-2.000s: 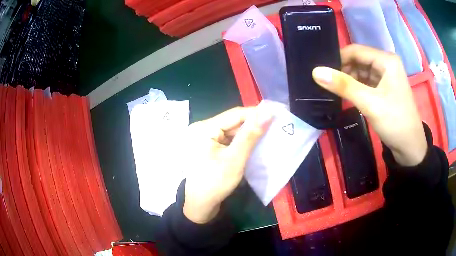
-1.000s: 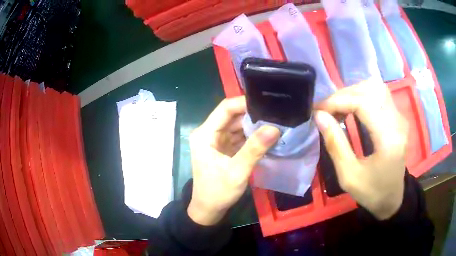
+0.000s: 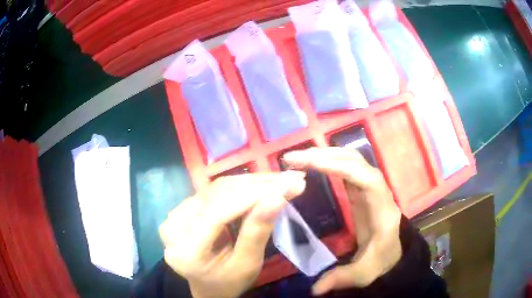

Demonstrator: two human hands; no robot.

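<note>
My left hand (image 3: 227,233) pinches a translucent plastic sleeve (image 3: 300,241) over the tray's near side. The sleeve is seen nearly edge-on, with something dark in it; whether that is the phone is unclear. My right hand (image 3: 367,215) curves around the sleeve's right side, fingers apart; contact is hard to tell. The red foam tray (image 3: 262,154) holds bagged phones (image 3: 271,96) along its far row and one at the near row's right end. Unbagged black phones (image 3: 318,201) lie in near pockets, partly behind my hands. One near pocket (image 3: 402,151) is empty.
A pile of white empty sleeves (image 3: 105,209) lies on the green bench left of the tray. Stacks of red trays stand at the far left (image 3: 29,227) and behind the rail (image 3: 151,29). An open brown carton (image 3: 466,244) is at the lower right.
The black phone no longer stands out of the sleeve in view. The sleeve is turned edge-on and lower. The tray and bench have shifted left in view, showing the carton and floor.
</note>
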